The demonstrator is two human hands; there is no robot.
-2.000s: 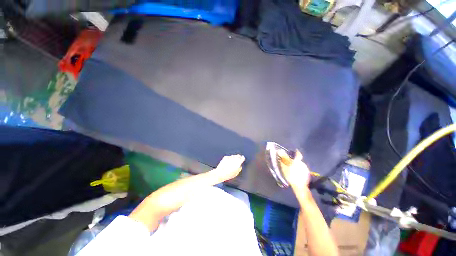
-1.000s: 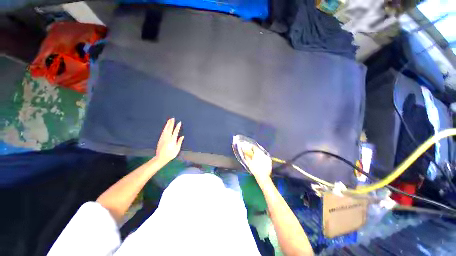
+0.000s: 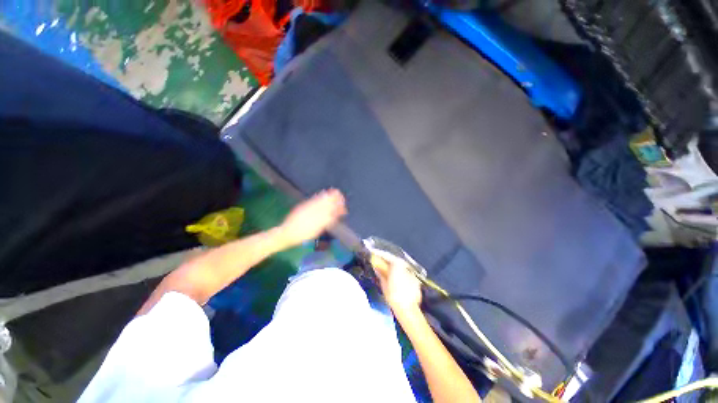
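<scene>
A dark navy trouser leg point(image 3: 346, 149) lies flat along the near edge of the grey padded ironing table point(image 3: 504, 157). My right hand point(image 3: 399, 282) holds the steam iron point(image 3: 394, 250) at the table's near edge, beside the cloth; the hand hides much of it. My left hand point(image 3: 316, 214) is at the near edge of the trouser leg, left of the iron. It is blurred, and whether its fingers grip the cloth is unclear.
The yellow steam hose point(image 3: 476, 330) and black cord point(image 3: 516, 315) run right from the iron. Dark garments point(image 3: 614, 177) lie at the far edge near a blue object point(image 3: 519, 59). A red-orange bag point(image 3: 252, 31) is beyond the table's left end. Dark cloth point(image 3: 110, 173) hangs at left with a yellow item point(image 3: 218, 227).
The view has turned, so the table now slants down to the right. My left hand has moved from on the cloth to its near edge, closer to the iron. The iron is now at the near edge.
</scene>
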